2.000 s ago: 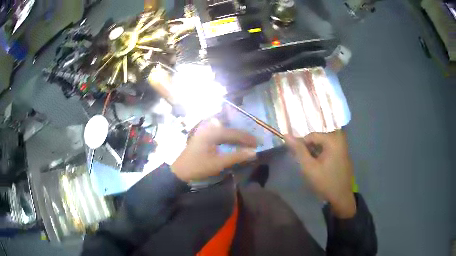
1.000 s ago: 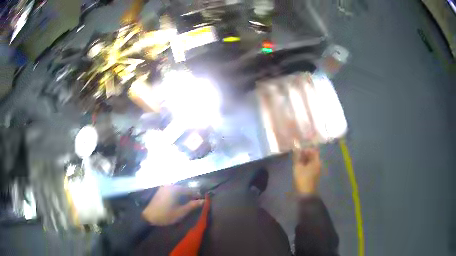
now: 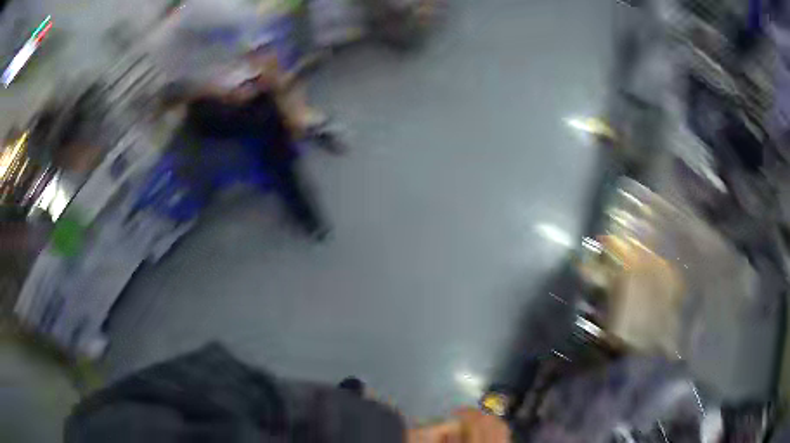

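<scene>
The view is strongly blurred. A bare hand, which looks like my left hand (image 3: 459, 428), shows at the bottom edge, right of a dark sleeve (image 3: 191, 402). It is mostly cut off, and its fingers and anything in it cannot be made out. My right hand is not seen. No copper tube or tube tray can be told apart.
Grey floor (image 3: 407, 199) fills the middle. A person in dark and blue clothing (image 3: 234, 138) is at the upper left, by pale blurred equipment (image 3: 69, 268). Blurred machinery with a beige part (image 3: 650, 294) and bright glints stands along the right.
The view has swung away from the machine table and copper tube tray to floor and another person. One hand has left the picture; the other is cut off at the bottom.
</scene>
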